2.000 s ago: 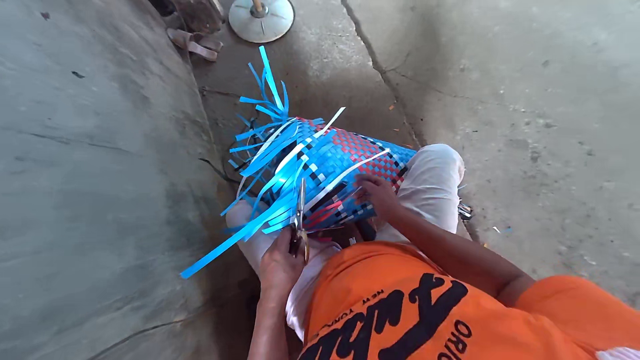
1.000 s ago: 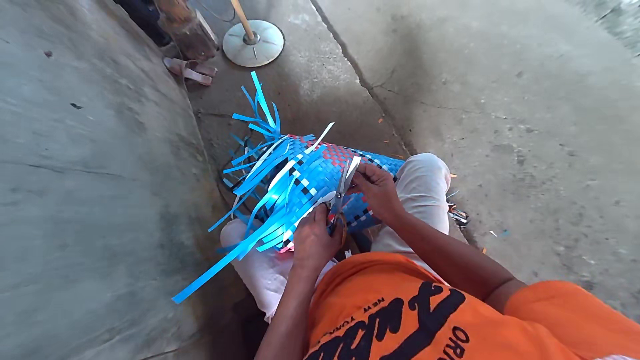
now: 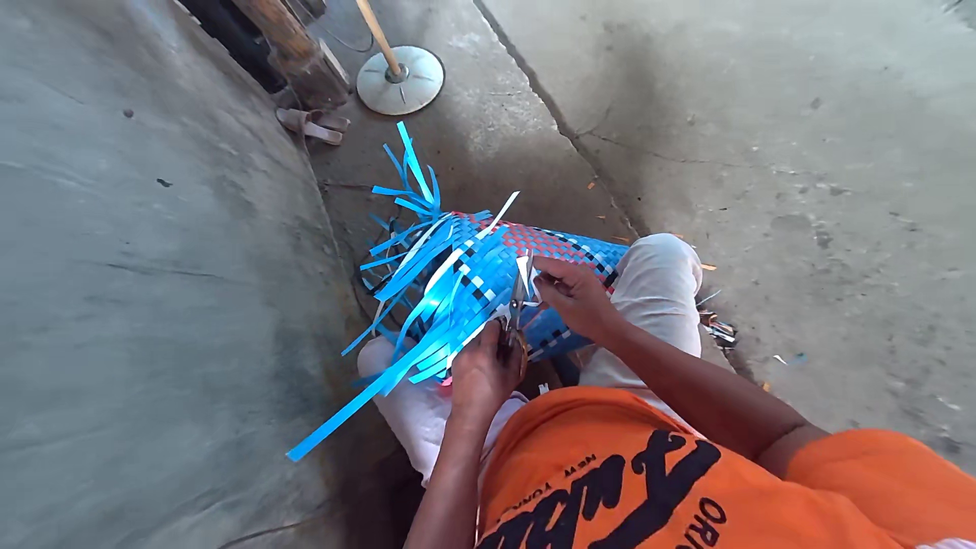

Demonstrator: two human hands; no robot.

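Observation:
A woven basket of blue, pink, black and white plastic strips (image 3: 476, 286) lies across my lap, with long loose strip ends (image 3: 381, 385) fanning out to the left. My left hand (image 3: 492, 362) is closed on the handles of a pair of metal scissors (image 3: 517, 301), whose blades point up the view over the weave. To the right of the blades, my right hand (image 3: 572, 293) pinches a white plastic strip (image 3: 524, 273) near the scissor tips. Whether the blades are cutting the strip cannot be told.
A grey wall (image 3: 191, 267) rises close on the left. Beyond the basket stand a round metal base with a wooden pole (image 3: 400, 82), a pair of sandals (image 3: 314, 124) and a wooden post (image 3: 293, 49). Strip scraps (image 3: 717, 326) lie on the concrete floor by my right knee.
Two seconds ago my left hand held the scissors upright, farther left, and my right hand lay on the basket. Both hands have come together, and a white strip is now in my right fingers.

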